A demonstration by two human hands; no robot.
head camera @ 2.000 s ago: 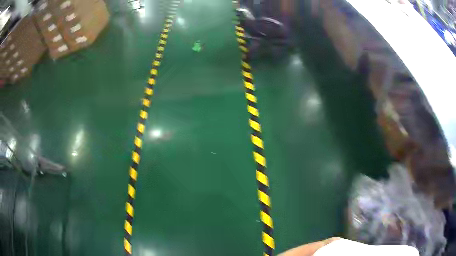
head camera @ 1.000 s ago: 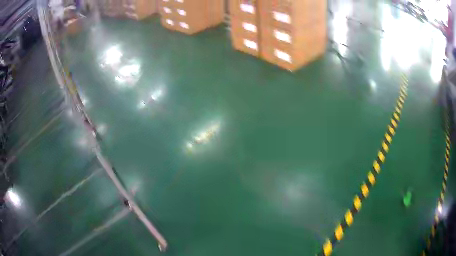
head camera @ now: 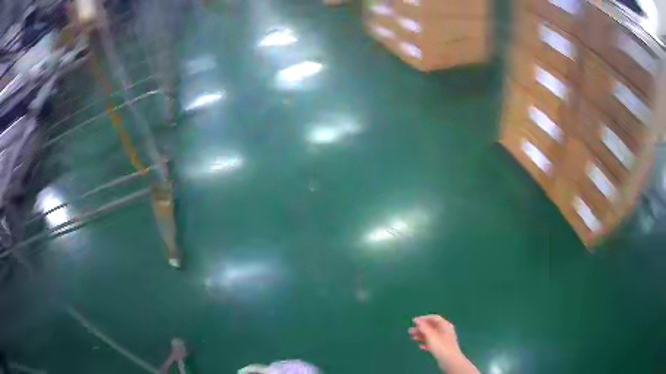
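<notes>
The pale lilac bottle lid (head camera: pixel 293 367) with its whitish carrying loop shows at the bottom edge, left of centre. The rest of the bottle is cut off by the edge. My left hand is not in view. My right hand (head camera: pixel 435 334) is at the bottom, right of centre, with the forearm running out of the picture. It is small and a little blurred, with its fingers curled in and nothing seen in it. It is apart from the lid.
Stacked brown cartons (head camera: pixel 559 109) with white labels stand at the right, and another stack (head camera: pixel 445 36) stands farther back. Metal clothes racks (head camera: pixel 164 212) with dark garments line the left. Green floor (head camera: pixel 292 219) with bright reflections lies between them.
The view has swung left, so the striped floor tape has gone out of the picture and the cartons and racks are nearer. The lid and my right hand have come into view at the bottom.
</notes>
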